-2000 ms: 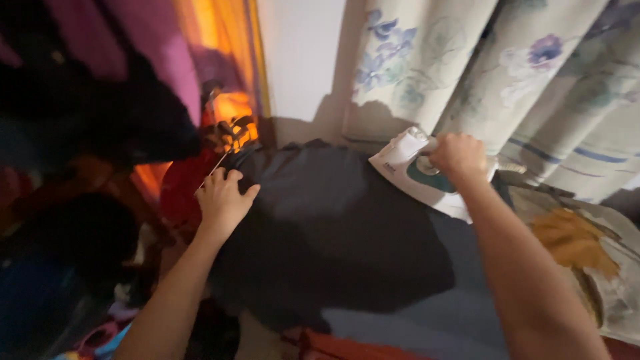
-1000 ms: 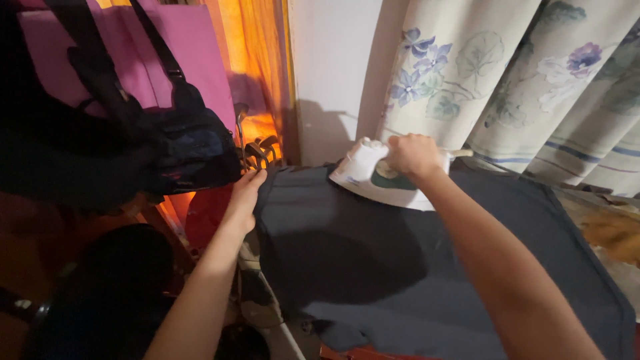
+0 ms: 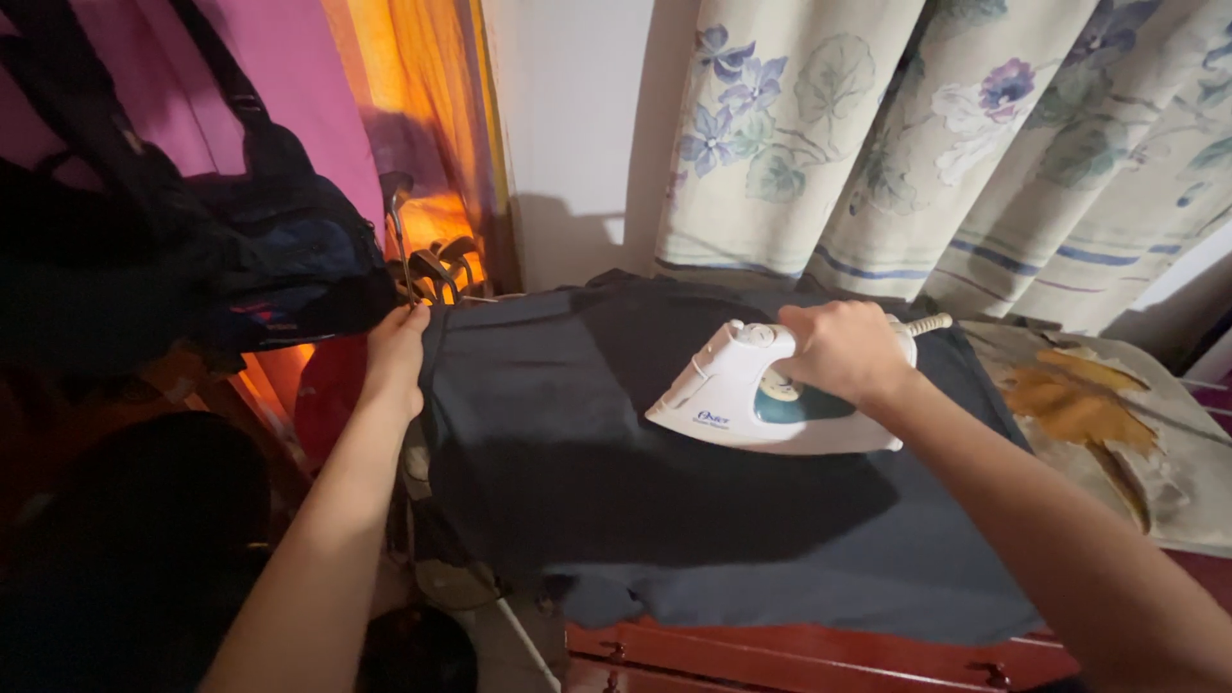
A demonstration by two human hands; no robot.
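A dark grey cloth garment point(image 3: 539, 462) lies spread over an ironing surface, its near edge hanging down. My right hand point(image 3: 847, 351) is closed around the handle of a white Oster steam iron point(image 3: 717, 385) with a teal part. The iron's soleplate rests on the middle of the cloth, its tip pointing left. At the cloth's left edge, my left hand point(image 3: 397, 356) pinches the fabric between thumb and fingers. The iron's cord sleeve sticks out behind, to the right of my right hand.
Floral curtains point(image 3: 770, 144) hang behind the surface. A black bag point(image 3: 289, 250) and golf clubs point(image 3: 433, 265) stand at the left, near an orange curtain point(image 3: 399, 58). A patterned cover with a yellow leaf point(image 3: 1088, 404) is at right. Below is a red wooden drawer unit point(image 3: 770, 654).
My right hand with the iron went from the right part of the cloth to its far side, then nearer the middle. My left hand went from lying on the cloth to gripping its left edge.
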